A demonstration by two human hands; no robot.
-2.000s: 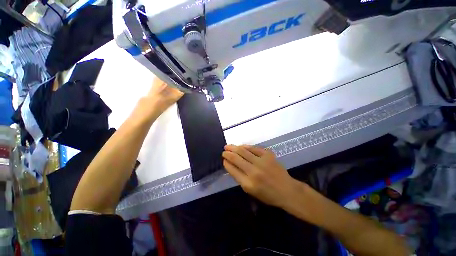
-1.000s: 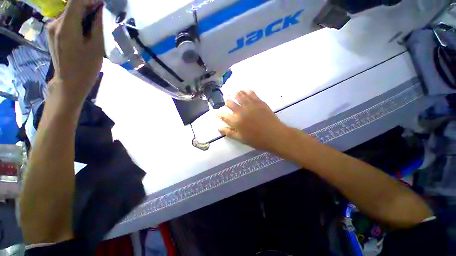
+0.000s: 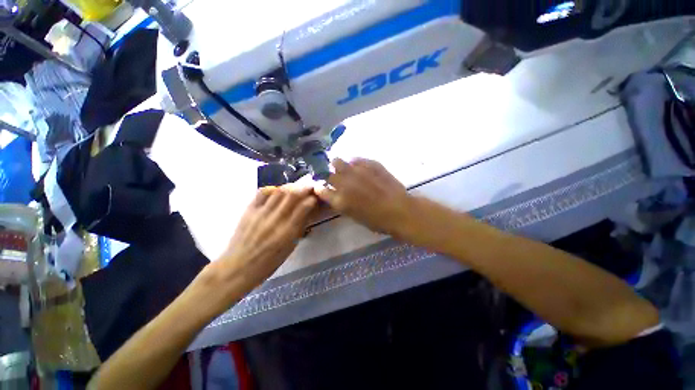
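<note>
My left hand (image 3: 268, 228) and my right hand (image 3: 366, 194) meet at the needle area of the white sewing machine (image 3: 396, 76). Their fingertips are together just in front of the presser foot. A small part of a black cut piece (image 3: 271, 175) shows behind my left fingers, beside the foot. The rest of it is hidden by my hands. The fingertips seem to pinch something small, but it is too small and covered to tell. The needle is hidden.
A loose heap of black pieces (image 3: 114, 183) lies left of the machine. A ruler strip (image 3: 350, 263) runs along the table's front edge. Grey cloth with dark scissor handles (image 3: 680, 114) lies at the right. A blue-rimmed basket (image 3: 522, 350) is below right.
My left hand has come down from the upper left to the needle area. My right hand has stayed near the foot. The long black strip seen earlier is now mostly out of sight.
</note>
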